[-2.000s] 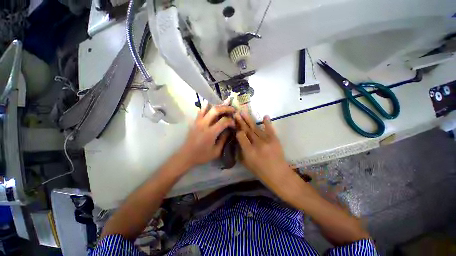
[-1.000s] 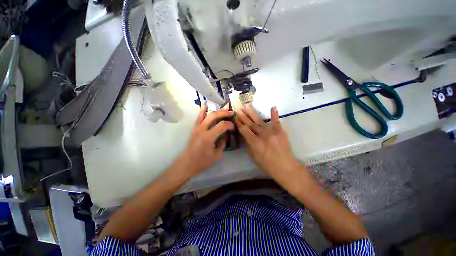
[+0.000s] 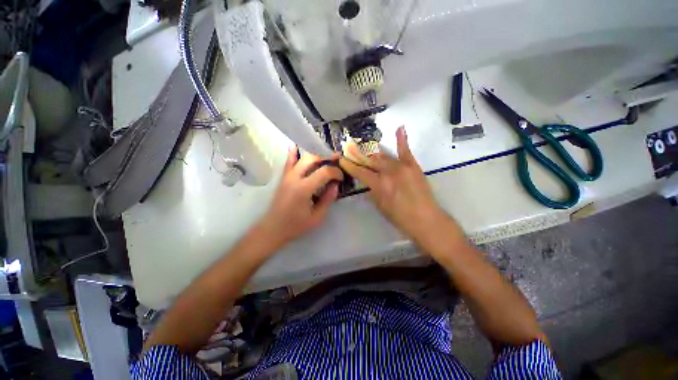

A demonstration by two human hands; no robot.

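A dark strip of fabric [image 3: 346, 185] lies below the needle, mostly hidden between my hands. My left hand [image 3: 303, 189] has its curled fingers on the fabric's left side. My right hand [image 3: 392, 185] lies on its right side, fingertips close to the presser foot, thumb and forefinger side spread. The presser foot and needle area [image 3: 343, 142] is right at my fingertips, under the white machine head [image 3: 282, 93]. The ribbed tension dial [image 3: 366, 77] is above. How firmly each hand holds the fabric is partly hidden.
Green-handled shears [image 3: 546, 152] lie right of the needle, beside a slim black bar [image 3: 456, 99] and a small grey plate [image 3: 467, 133]. A lamp [image 3: 241, 154] on a ribbed neck and fanned grey fabric pieces [image 3: 145, 148] are at left.
The dark fabric between my hands shows much less below them. My right hand has turned and moved up slightly, its outer finger raised. My left hand stays near the foot.
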